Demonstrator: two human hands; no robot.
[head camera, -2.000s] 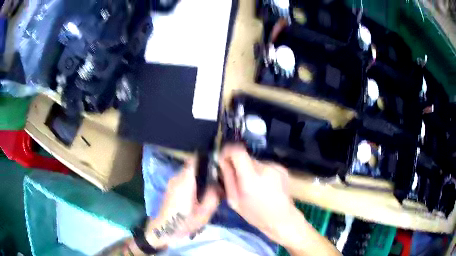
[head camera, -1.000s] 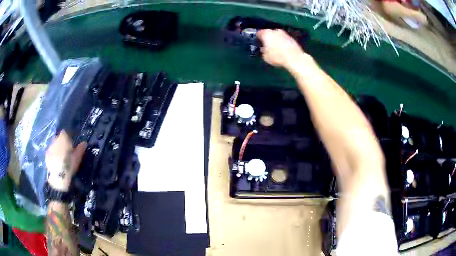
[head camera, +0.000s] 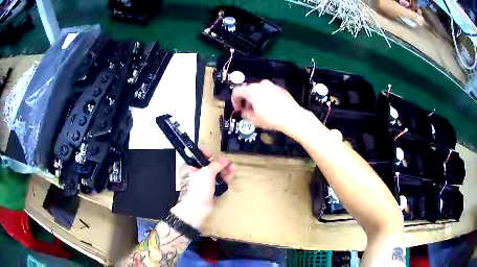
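My left hand (head camera: 201, 185) holds a narrow black control panel (head camera: 183, 143), its circuit side facing up, over the white sheet and the bench. My right hand (head camera: 261, 104) is above the nearest housing (head camera: 287, 146) of the left column, its fingertips bent down at the housing's wire end. The lead wires there are mostly hidden by the fingers, and I cannot tell if they are gripped. A round silver disc (head camera: 246, 129) shows in that housing just below the fingers.
More housings (head camera: 342, 133) stand in rows to the right. Two lie on the green surface (head camera: 178, 31) at the back. Panels (head camera: 91, 114) are piled left beside a clear bag (head camera: 49, 94). A white sheet (head camera: 157, 125) and black sheet (head camera: 144, 182) lie between. A cardboard box (head camera: 78, 224) is lower left.
My left hand has left the panel pile and now holds a panel at centre. My right hand has come back from the housing on the green surface to the near left housing.
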